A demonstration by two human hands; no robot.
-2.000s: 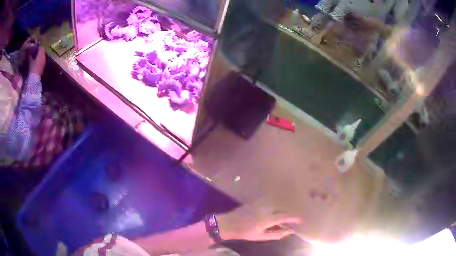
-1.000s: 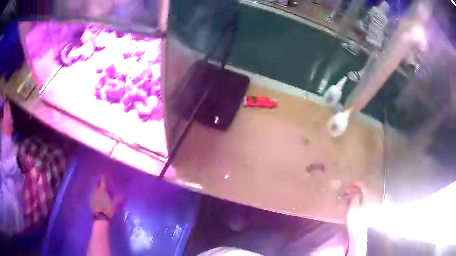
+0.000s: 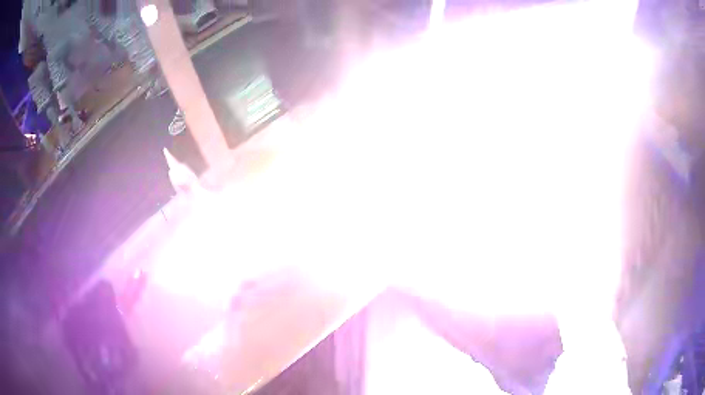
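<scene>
A strong white glare fills the middle and right of the view and hides most detail. A pale washed-out shape like my right forearm rises from the bottom right edge; my right hand is lost in the glare. My left hand cannot be made out. A white glue bottle [image 3: 179, 173] with a pointed nozzle stands at the left, beside a pale post. A second bottle cannot be made out.
A blurred dark flat case [image 3: 99, 335] lies at lower left, with a small reddish lighter [image 3: 135, 289] beside it. The tan bench [image 3: 286, 328] ends in a slanting front edge. A pale post [image 3: 189, 96] stands by the dark green conveyor [image 3: 116, 181].
The view has swung right, so the lit box of purple hair pieces and the blue tote are out of view. The glare has spread. My left hand, seen over the tote before, no longer shows.
</scene>
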